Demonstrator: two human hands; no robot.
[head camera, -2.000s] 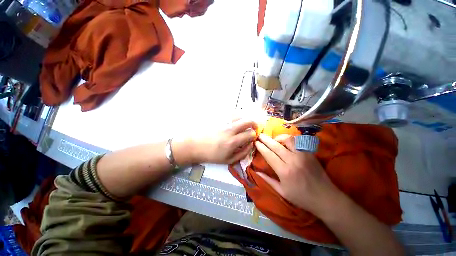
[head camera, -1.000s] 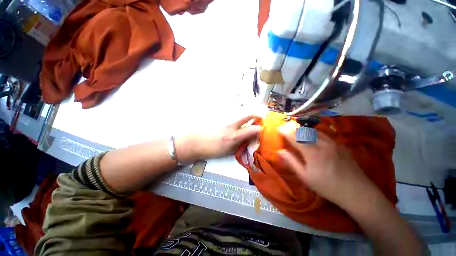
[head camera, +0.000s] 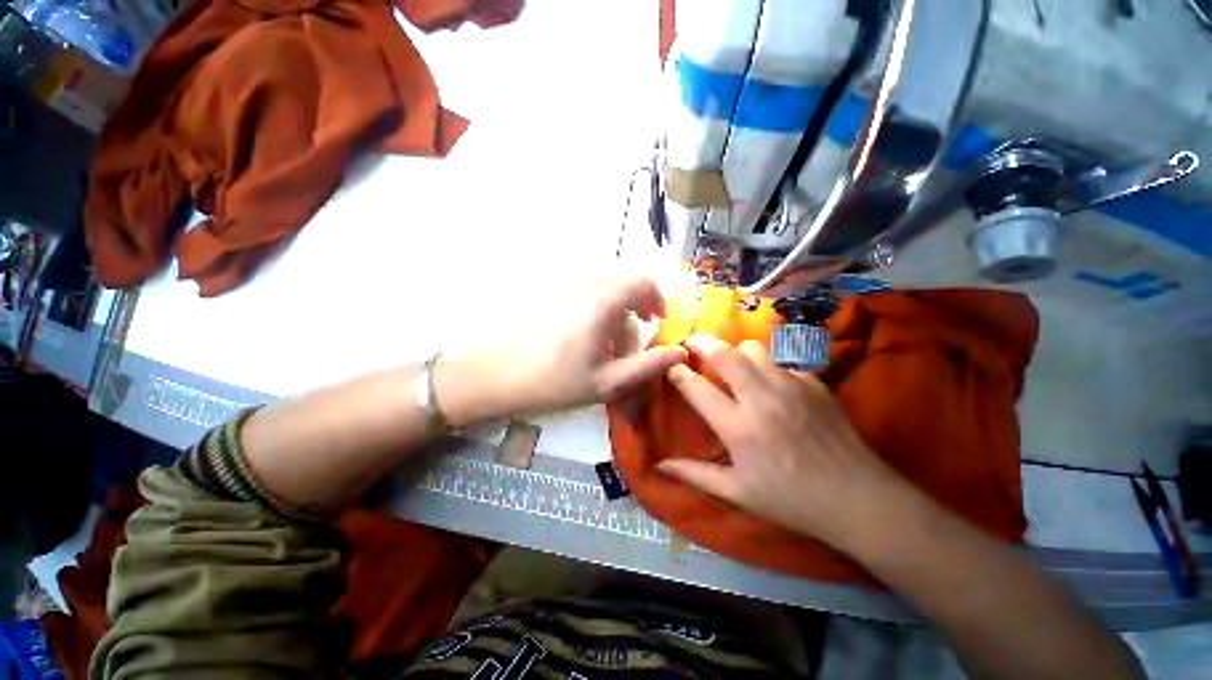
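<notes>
A rust-orange garment piece (head camera: 917, 425) lies on the table under and to the right of the needle area of a white sewing machine (head camera: 724, 133) with a blue stripe. The needle and presser foot are mostly lost in the lamp glow. My left hand (head camera: 572, 345) is at the cloth's left edge by the glow, thumb and fingers close together at the edge; the exact grip is washed out. My right hand (head camera: 784, 438) lies on the cloth, its fingertips at the edge beside my left thumb. A small black tag (head camera: 611, 481) shows at the cloth's lower left.
Another orange cloth heap (head camera: 286, 120) lies at the table's far left. A ruler strip (head camera: 532, 496) runs along the near edge. A grey knob (head camera: 800, 343) stands over the cloth near my right hand. Thin dark and red-blue tools (head camera: 1164, 531) lie at the right edge.
My right hand, lifted and blurred a second ago, rests on the cloth with its fingertips near my left thumb. The white inner edge is no longer seen; a black tag shows.
</notes>
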